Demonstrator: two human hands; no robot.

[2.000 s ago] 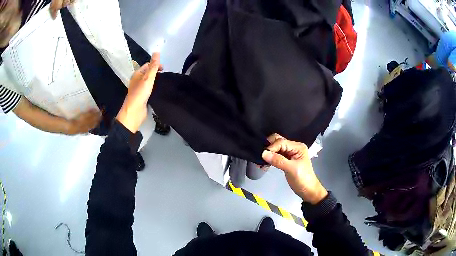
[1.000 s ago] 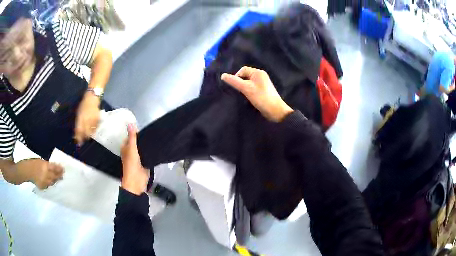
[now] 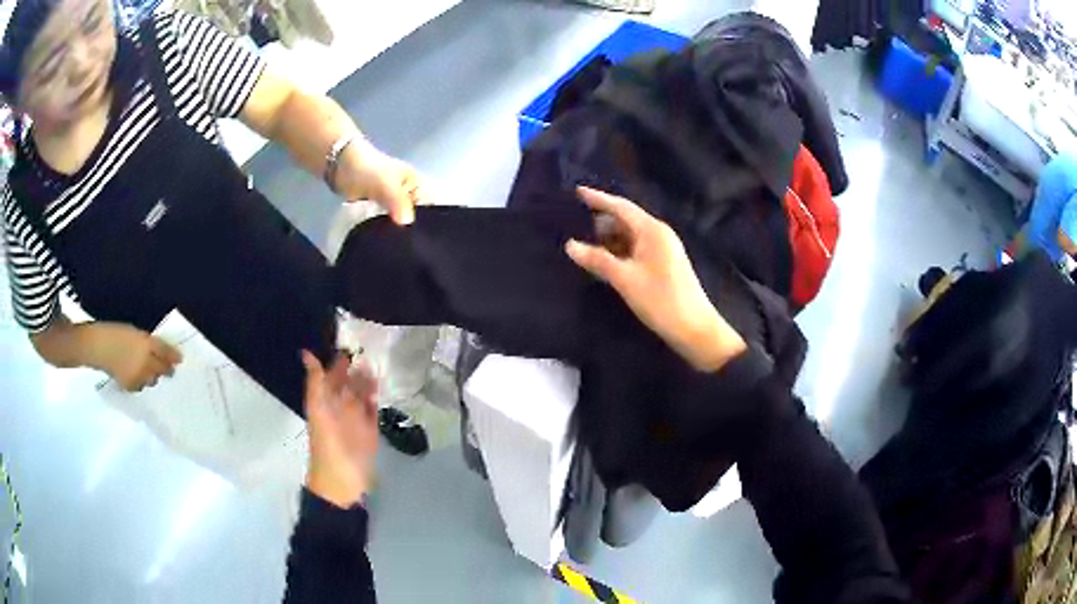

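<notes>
A black garment piece (image 3: 472, 266) stretches sideways from the black garment pile (image 3: 673, 153) toward a co-worker, whose hand pinches its upper left edge. My left hand (image 3: 343, 425) is below the piece's left end, fingers apart, slightly blurred, holding nothing. My right hand (image 3: 644, 266) is over the piece's right end, thumb and fingers apart, with no cloth seen between them. The pile lies over a white stand (image 3: 520, 442).
The co-worker (image 3: 154, 212) in striped top and dark pinafore stands at left, with white pieces (image 3: 201, 401) by the lower hand. A blue crate (image 3: 614, 59) is behind the pile, red cloth (image 3: 813, 230) beside it. Dark garments (image 3: 980, 378) heap at right.
The co-worker's hand has come up and taken the piece's left end. My left hand has let it go and sits lower. My right hand has opened and moved slightly right and down.
</notes>
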